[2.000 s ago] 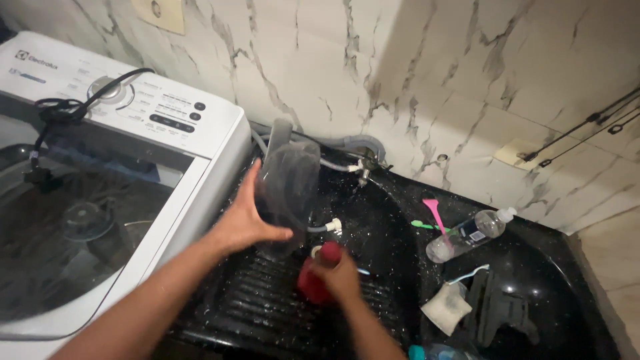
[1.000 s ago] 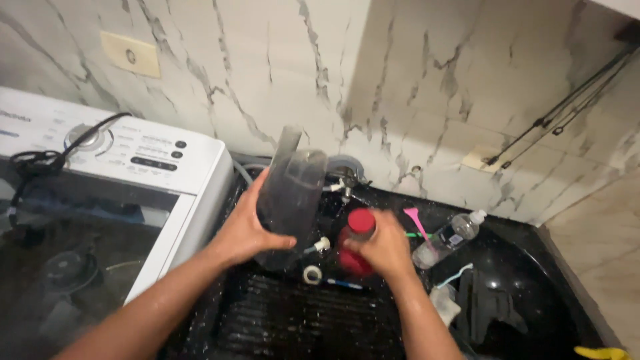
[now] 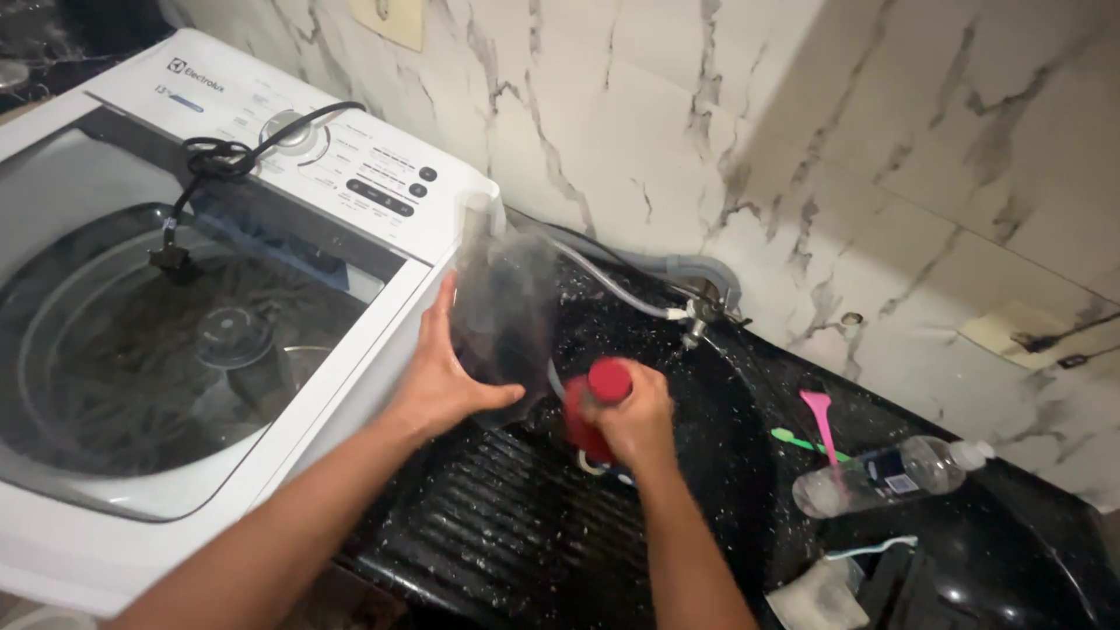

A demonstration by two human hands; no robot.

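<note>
My left hand (image 3: 455, 376) grips a clear plastic container (image 3: 507, 324), blurred, its thumb across the near side, between the washing machine and the sink. My right hand (image 3: 634, 411) is closed around a red bottle with a red cap (image 3: 610, 380), held upright over the black speckled laundry sink's ribbed washboard (image 3: 525, 516). A white ring-shaped part, partly covered, shows below the bottle. Behind both hands a grey hose (image 3: 612, 284) runs to a metal tap (image 3: 697, 319) at the wall.
An Electrolux washing machine (image 3: 446, 206) with water in its tub stands at left, a black power cord (image 3: 219, 157) over its panel. To the right are a clear plastic bottle (image 3: 936, 464), a pink plastic utensil (image 3: 820, 420), a green toothbrush (image 3: 792, 439), another toothbrush (image 3: 866, 549) and a whitish cloth-like pad (image 3: 822, 599).
The view has shifted toward the washing machine since one second ago. Both hands keep their hold on the container and the red bottle.
</note>
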